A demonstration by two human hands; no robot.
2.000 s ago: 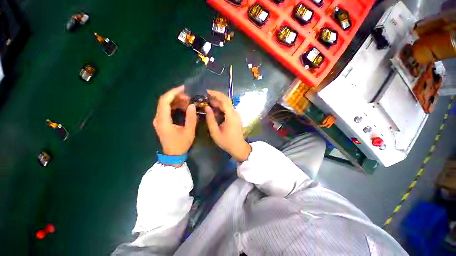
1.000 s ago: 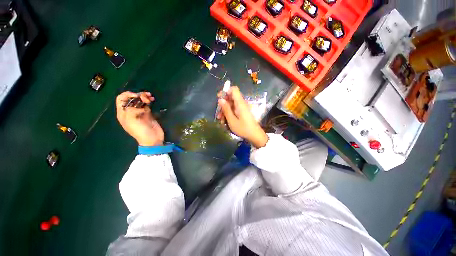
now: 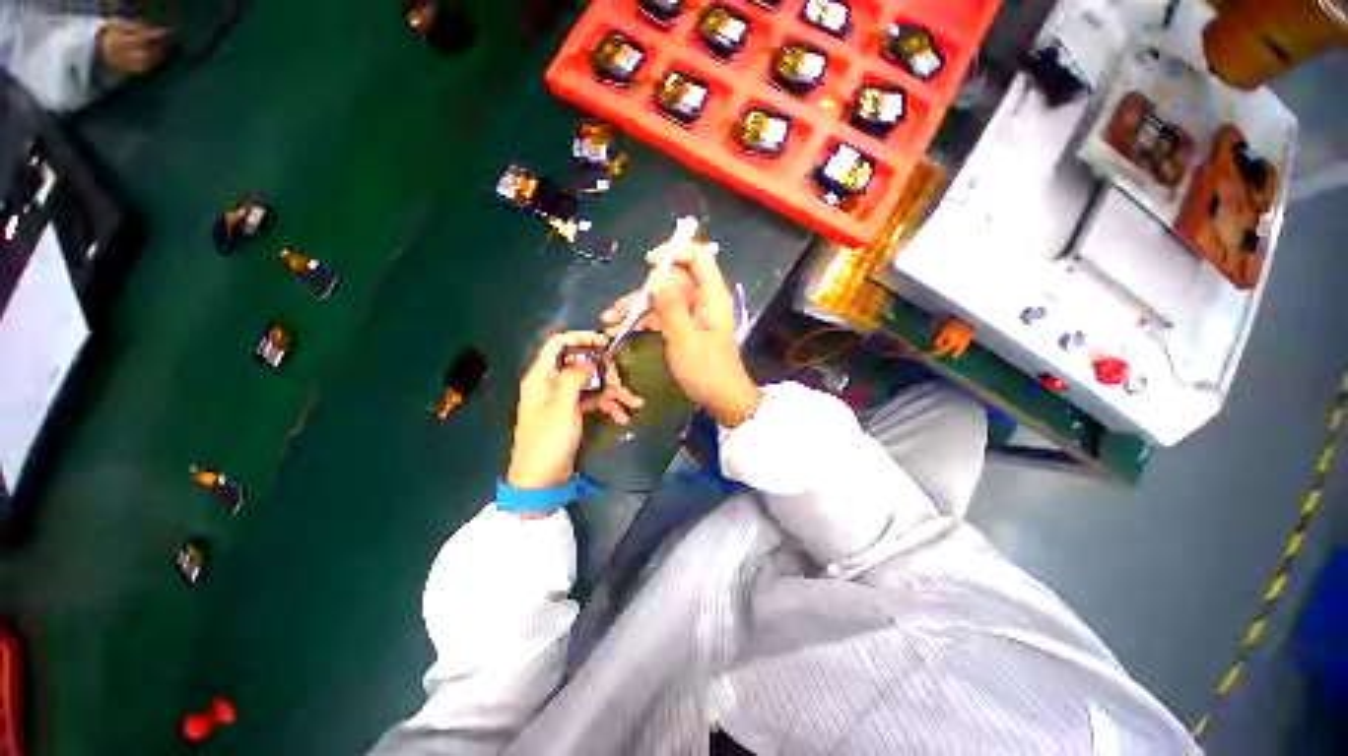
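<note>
My left hand (image 3: pixel 557 408), with a blue strap on its wrist, holds a small dark electronic module (image 3: pixel 583 365) in its fingertips above the green mat. My right hand (image 3: pixel 692 321) grips a thin pale pointed tool (image 3: pixel 633 318) whose lower end reaches the module. The fingers hide part of the module, and the exact contact of the tip is too small to tell. A flex cable part (image 3: pixel 461 381), dark with an orange tail, lies on the mat left of my left hand.
An orange-red tray (image 3: pixel 710 141) of modules stands ahead. The white bench press (image 3: pixel 1020 251) is at the right. Loose modules (image 3: pixel 274 346) and flex parts (image 3: pixel 309 270) lie at the left, with red caps (image 3: pixel 209 719). A black document holder (image 3: pixel 67 222) and another person's hand (image 3: pixel 133 47) show far left.
My hands have come together again, the left moving right with the module and the right bringing the tool to it. A flex part now lies left of my left hand. The view has shifted.
</note>
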